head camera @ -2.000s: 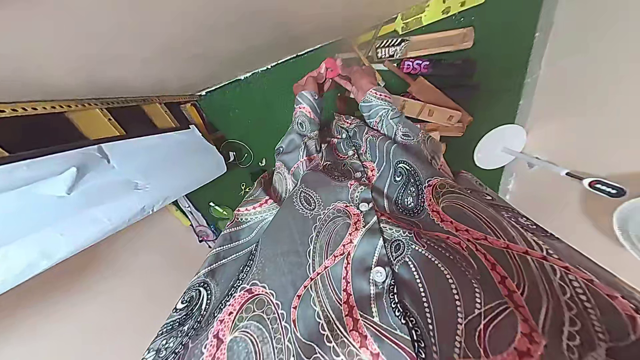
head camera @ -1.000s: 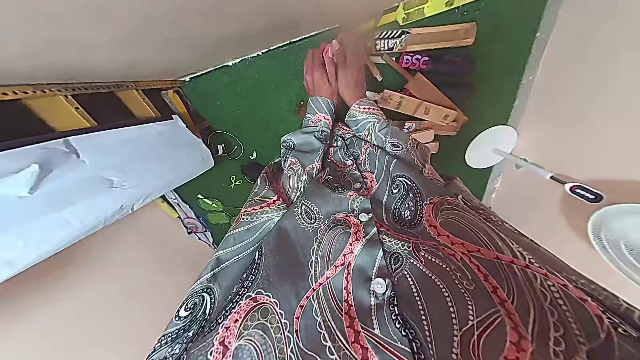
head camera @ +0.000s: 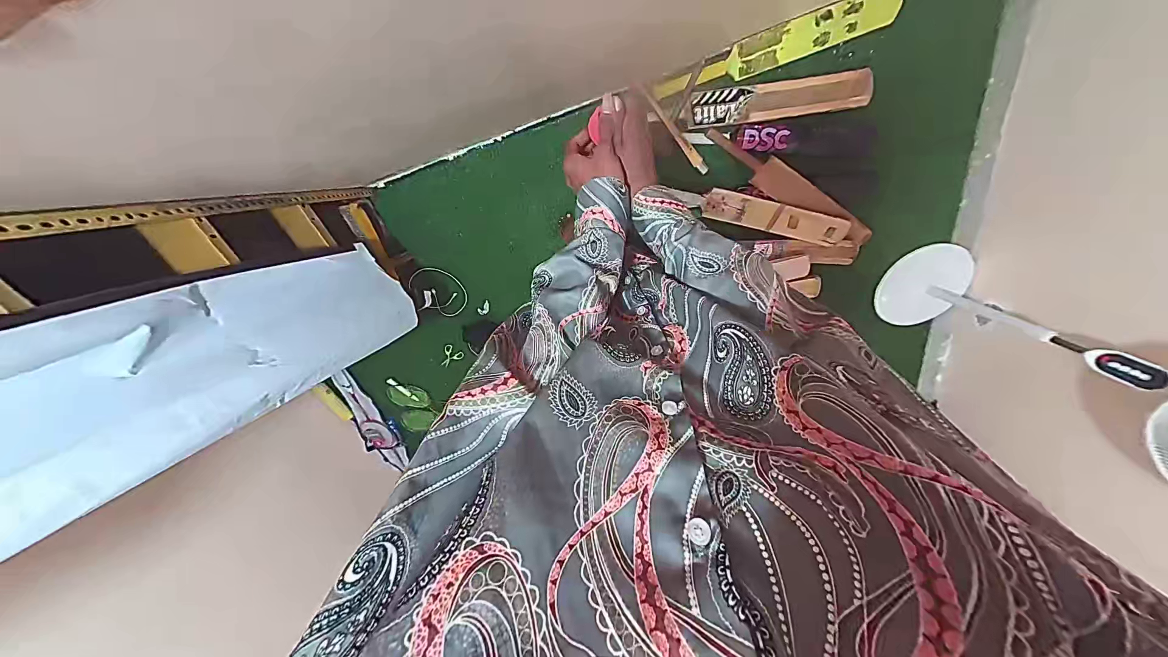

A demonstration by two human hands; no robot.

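At the top centre, both hands come together in front of the patterned sleeves. A small pink object (head camera: 596, 126) shows at the fingers of my left hand (head camera: 593, 162), which is closed around its lower part. Against it lies my right hand (head camera: 636, 141), fingers stretched away from me; whether it too grips the pink object cannot be told. Just right of the hands are a thin wooden stick (head camera: 680, 137) and a cricket bat (head camera: 803, 99) with a black and white sticker. Below that bat are a dark bat bearing pink letters (head camera: 766, 139) and several wooden bat pieces (head camera: 776, 215).
A yellow strip (head camera: 817, 36) runs along the top edge of the green surface (head camera: 493, 210). At left stand a yellow and black metal frame (head camera: 187, 242) and a white sheet (head camera: 201, 365). A looped thin cable (head camera: 440, 292) lies near it. A white disc on a rod (head camera: 923, 285) is at right.
Two seconds ago the hands were apart with the pink object between them; by one second ago they had come together, and they remain so.
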